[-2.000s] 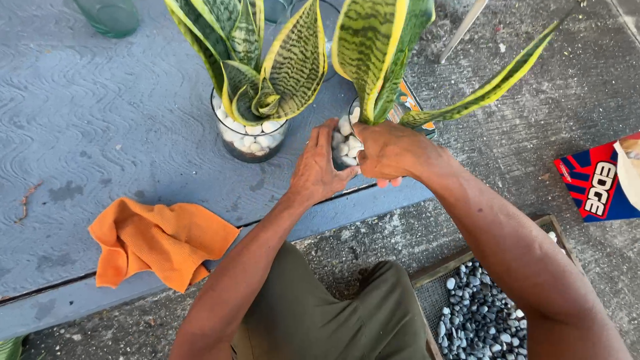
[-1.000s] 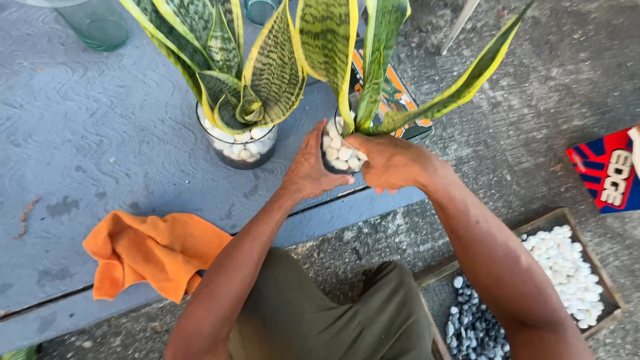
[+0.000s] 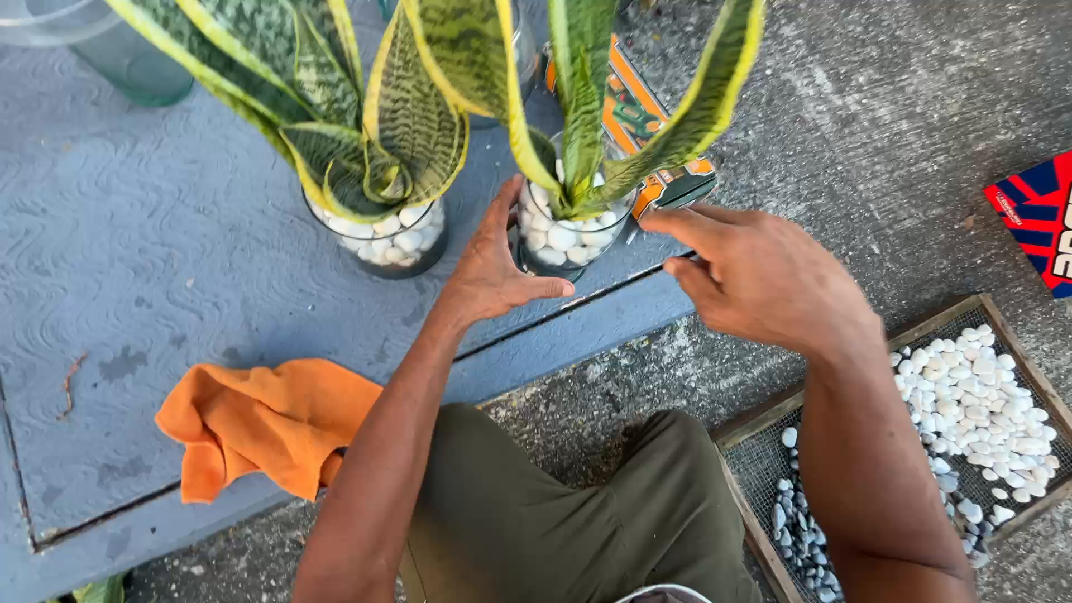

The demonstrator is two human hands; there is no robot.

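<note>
A snake plant point(image 3: 578, 126) stands in a clear glass pot point(image 3: 561, 243) with white pebbles, near the edge of the blue wooden table. My left hand point(image 3: 502, 268) curves around the pot's left side, fingers at the rim and thumb in front of it. My right hand point(image 3: 762, 268) is just right of the pot, nothing seen in it, index finger and thumb apart. Another snake plant point(image 3: 368, 159) stands to the left in a similar glass pot point(image 3: 389, 243), also topped with white pebbles.
An orange cloth point(image 3: 268, 419) lies on the table point(image 3: 209, 293) near its front edge. Behind the right plant is an orange and green printed box point(image 3: 636, 109). A wood-framed mesh tray point(image 3: 988, 310) of white and dark pebbles lies at lower right; a red and blue box point(image 3: 1038, 218) is beyond.
My right hand has come away from the pebbles at the plant's base and moved right. My left hand stays at the pot, its fingers more spread. The view has moved closer.
</note>
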